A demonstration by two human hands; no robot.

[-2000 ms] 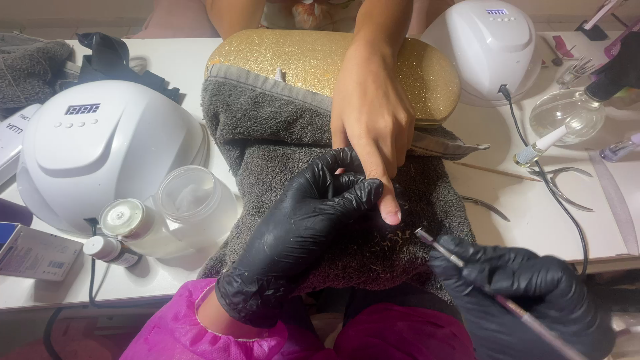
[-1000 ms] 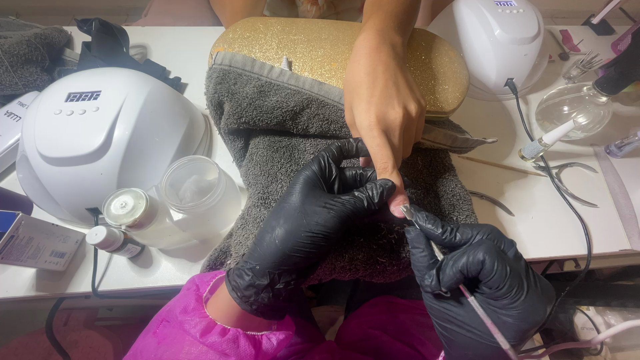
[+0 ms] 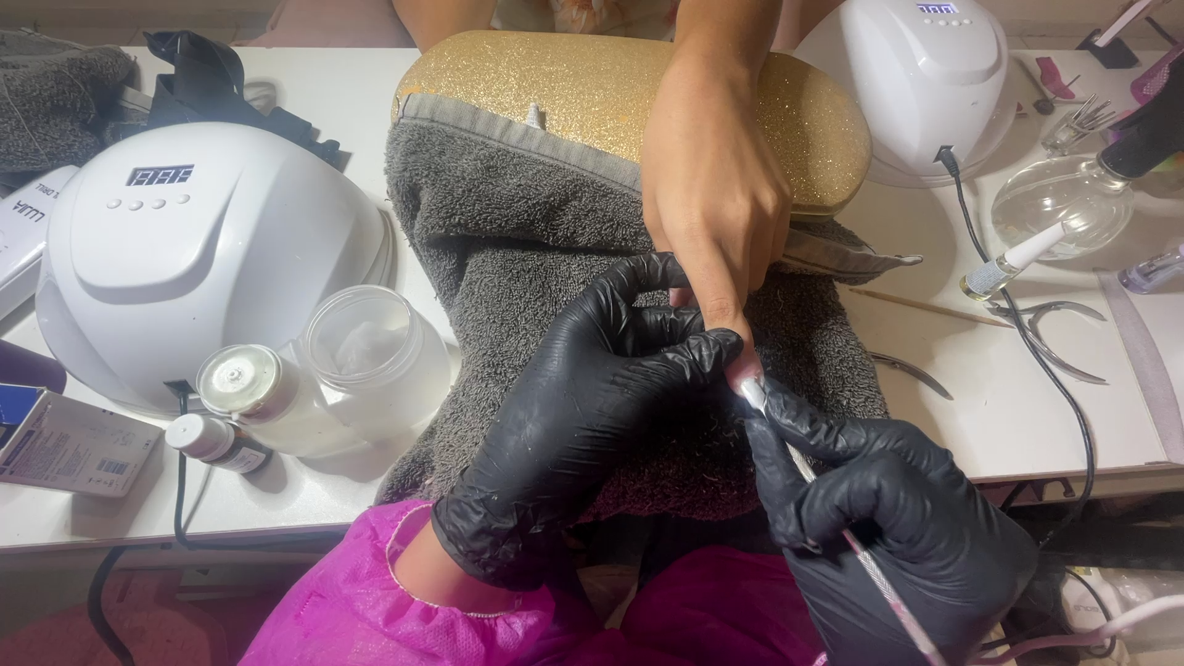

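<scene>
My left hand (image 3: 583, 407), in a black glove, grips the extended finger of another person's hand (image 3: 717, 176) between thumb and fingers. That hand reaches down from the top over a gold glitter armrest (image 3: 527, 74) and a dark grey towel (image 3: 518, 277). My right hand (image 3: 888, 509), also gloved in black, is closed around a thin metal manicure tool with a knurled handle (image 3: 869, 564). Its pale tip lies against the nail of the held finger, just right of my left thumb. Exactly how the tip meets the nail is partly hidden by my fingertips.
White nail lamps stand at left (image 3: 203, 250) and upper right (image 3: 911, 83). By the left one are an open plastic jar (image 3: 370, 361), a pump bottle (image 3: 245, 384) and a small bottle (image 3: 217, 442). At right lie cuticle nippers (image 3: 1054, 342), a cable (image 3: 1064, 398) and a nail polish bottle (image 3: 990, 277).
My right hand, apart from the other person's finger two seconds ago, has moved left and up to it with the tool. My left hand keeps its hold on the finger.
</scene>
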